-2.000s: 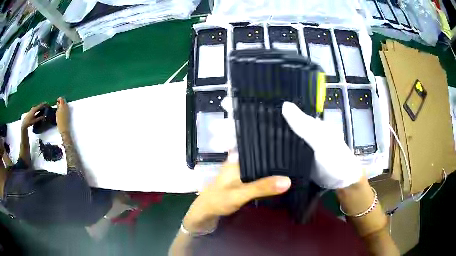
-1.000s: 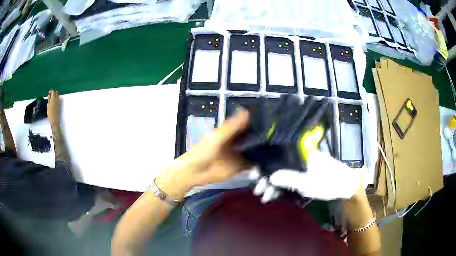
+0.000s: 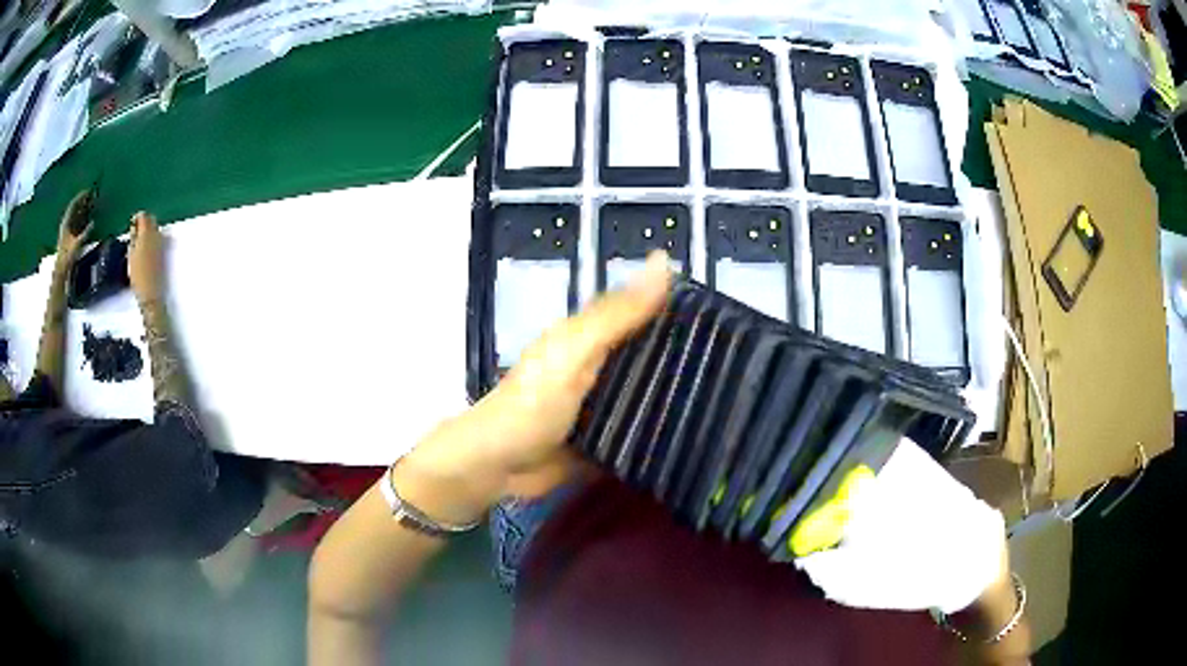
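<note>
A stack of black housings (image 3: 742, 403) is held in front of me, slightly fanned, its ribbed edges showing and a bright yellow patch at its lower right end. My bare left hand (image 3: 553, 390) grips the stack's left end, thumb on top. My white-gloved right hand (image 3: 911, 533) holds the right end beside the yellow patch; its fingers are partly hidden. Behind the stack, a black tray (image 3: 483, 260) holds two rows of housings (image 3: 644, 111) with yellow dots over white sheet. The stack hides part of the near row.
Brown cardboard sheets (image 3: 1119, 312) lie at right, with a single housing (image 3: 1074, 258) with a yellow patch on them. At left, a person's hands (image 3: 146, 267) hold a black part beside small black parts (image 3: 112, 354). More trays with white sheets (image 3: 326, 33) are at the far side.
The stack has turned from upright, through a blurred lower position, to a slanted one with its edges fanned. Both hands still hold it. The neighbour's second hand has come back to the black part.
</note>
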